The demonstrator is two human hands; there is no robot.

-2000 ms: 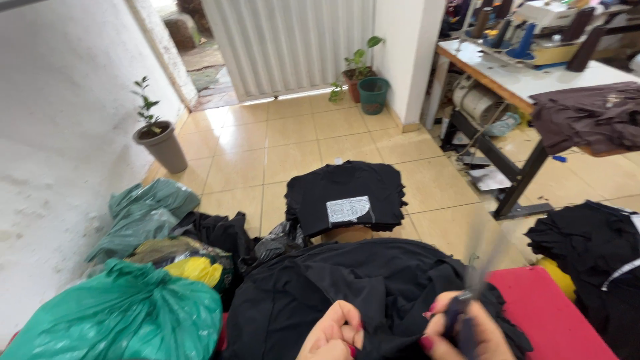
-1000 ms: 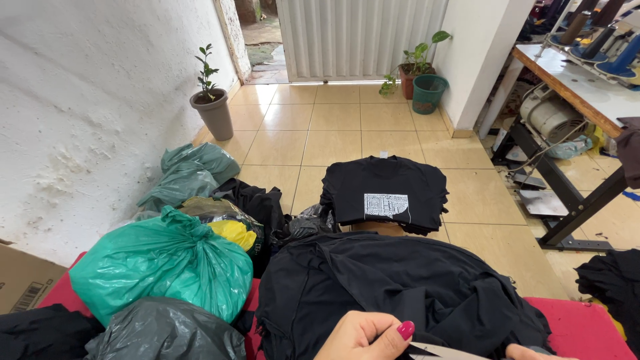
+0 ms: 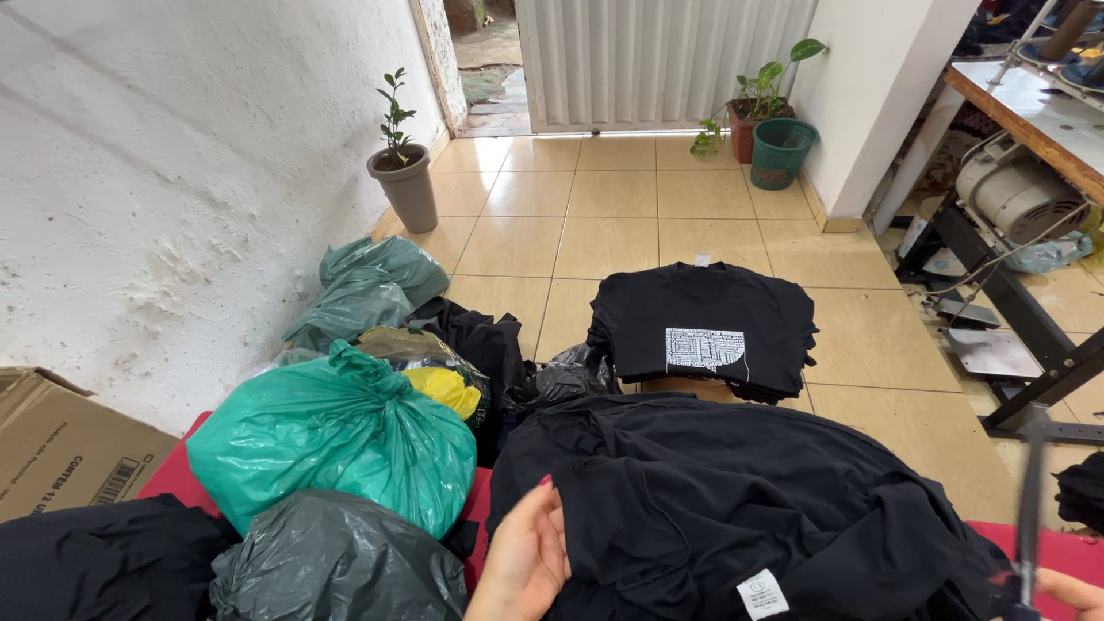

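A heap of black fabric garments (image 3: 742,483) lies over a red surface in front of me, with a white label (image 3: 762,595) near its lower edge. My left hand (image 3: 524,552) touches the heap's left side; its fingers curl at the cloth, and whether they pinch it cannot be told. At the right edge my right hand (image 3: 1065,595), partly out of view, holds dark-handled scissors (image 3: 1028,517) with the blades pointing up, blurred. Beyond the heap is a stack of black T-shirts (image 3: 703,319), the top one bearing a white print.
A green plastic bag (image 3: 336,440), a grey plastic bag (image 3: 336,561) and a cardboard box (image 3: 78,448) are at the left. Potted plants (image 3: 405,185) stand farther back. A sewing machine table (image 3: 1035,121) with a motor is at the right.
My left hand has moved left along the black heap. My right hand has moved to the right edge, and the scissors now point upward. The view has shifted.
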